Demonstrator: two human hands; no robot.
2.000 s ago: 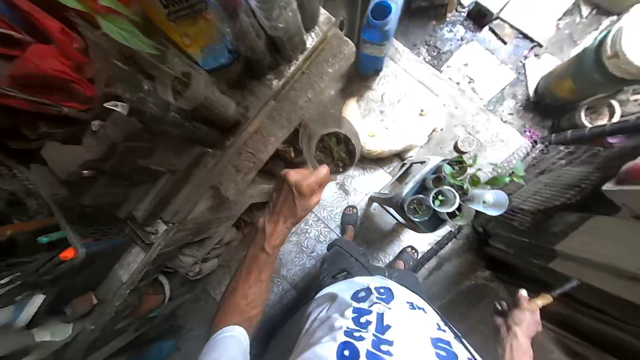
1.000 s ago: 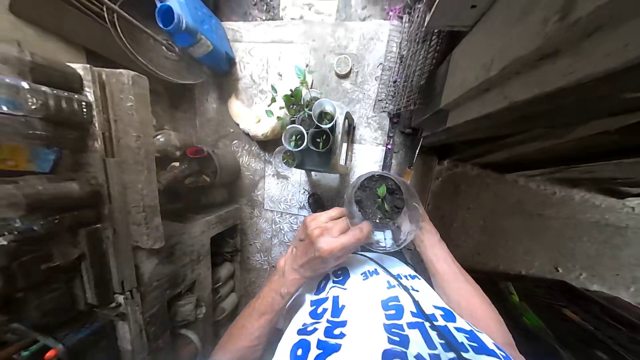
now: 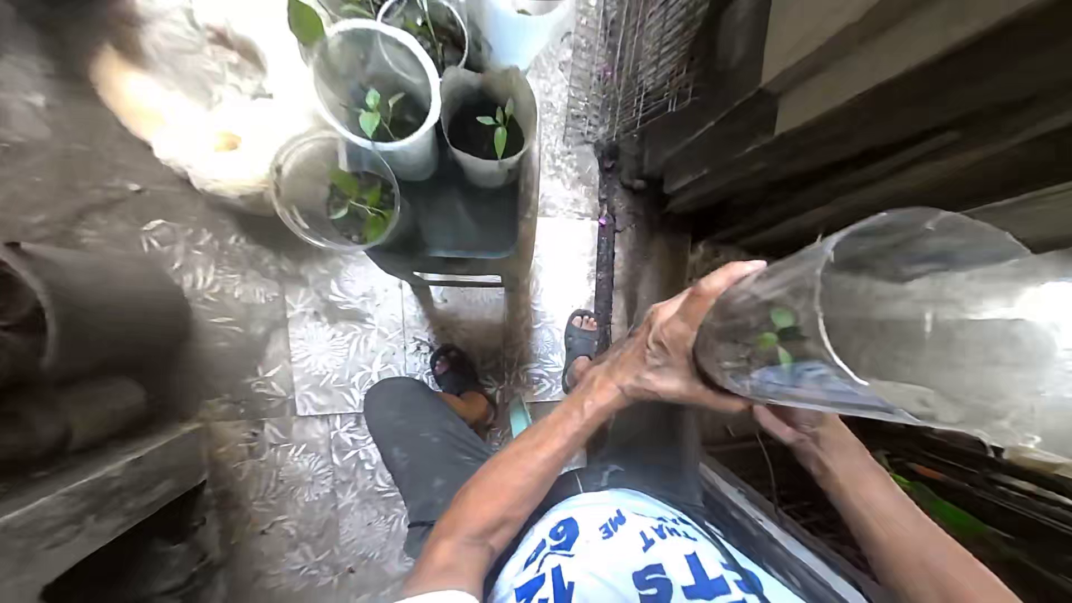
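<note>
At the right, my left hand (image 3: 670,352) grips the base of a clear plastic container (image 3: 758,335) that lies tilted on its side, with a small green seedling seen through its wall. My right hand (image 3: 800,431) is under the same container, its fingers mostly hidden. The container's wide mouth points right, where a second clear plastic piece (image 3: 946,335) overlaps it; whether they are joined I cannot tell. On a dark stool (image 3: 465,226) at the upper middle stand several clear plastic cups with seedlings, among them a tall cup (image 3: 410,155) and a cut cup (image 3: 490,167).
A wire mesh rack (image 3: 636,67) stands beyond the stool, right of it. A grey cylindrical pot (image 3: 117,310) lies at the left above a concrete ledge (image 3: 100,477). A pale sack-like thing (image 3: 193,100) is at the upper left. Dark planks (image 3: 846,100) run along the right.
The container with the seedling has moved to the right and tipped over from facing up. Two seconds ago one hand held a cup and the other a handled tool. The view has shifted.
</note>
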